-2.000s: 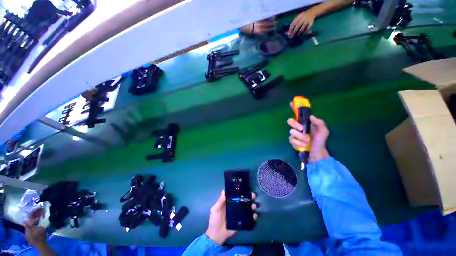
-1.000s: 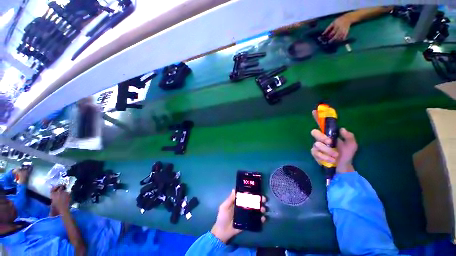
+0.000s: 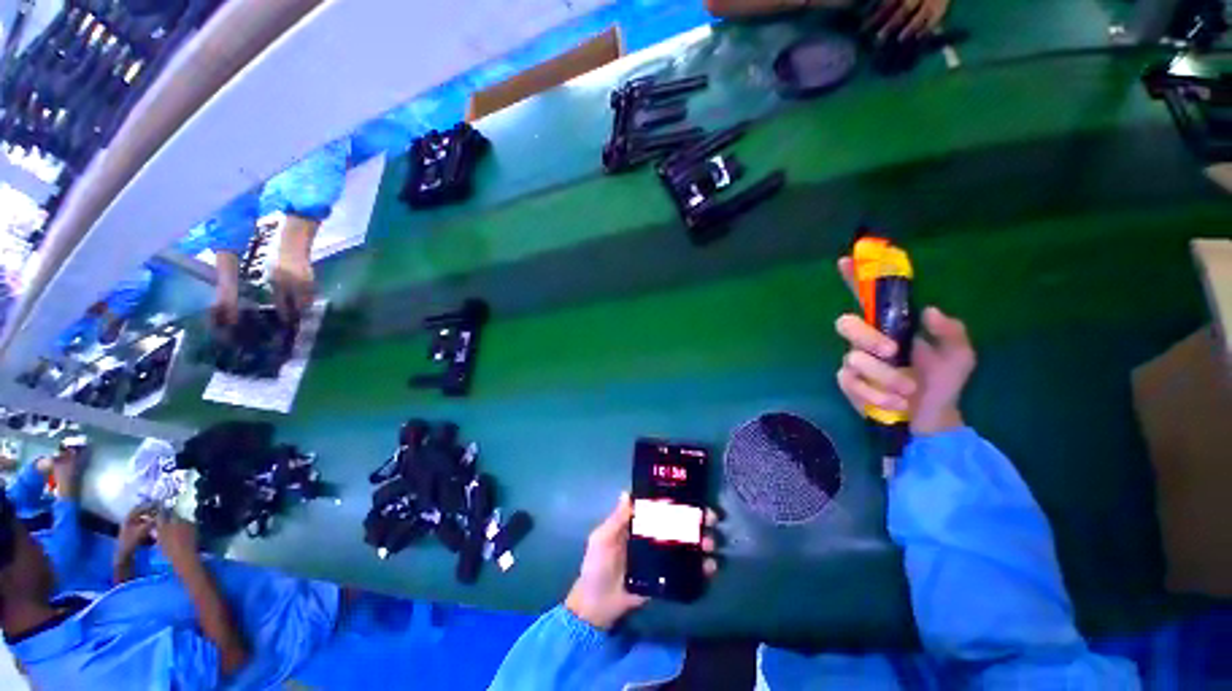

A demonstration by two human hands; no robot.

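My left hand [image 3: 608, 560] holds a black smartphone [image 3: 669, 520] upright, its lit screen facing me, with a clock line and a white panel. My right hand [image 3: 932, 371] is closed around a yellow-orange and black electric screwdriver [image 3: 885, 324], its bit pointing down toward me. A round screw dish [image 3: 784, 467] with speckled grey contents lies on the table between my hands. A heap of black clamp pieces [image 3: 439, 500] with white tabs lies left of the phone.
Part-built brackets [image 3: 455, 347] lie on the green belt [image 3: 568, 317], two more [image 3: 709, 186] farther back. A cardboard box [image 3: 1189, 446] stands at right. A coworker's hands [image 3: 277, 290] are over a white sheet [image 3: 300, 358] at upper left. Another coworker [image 3: 176, 607] sits at lower left beside another black heap [image 3: 243, 479].
The phone screen now shows a white panel, unlike the first frame. A coworker's arms have come in at upper left over a white sheet. The view has shifted; my hands keep their holds.
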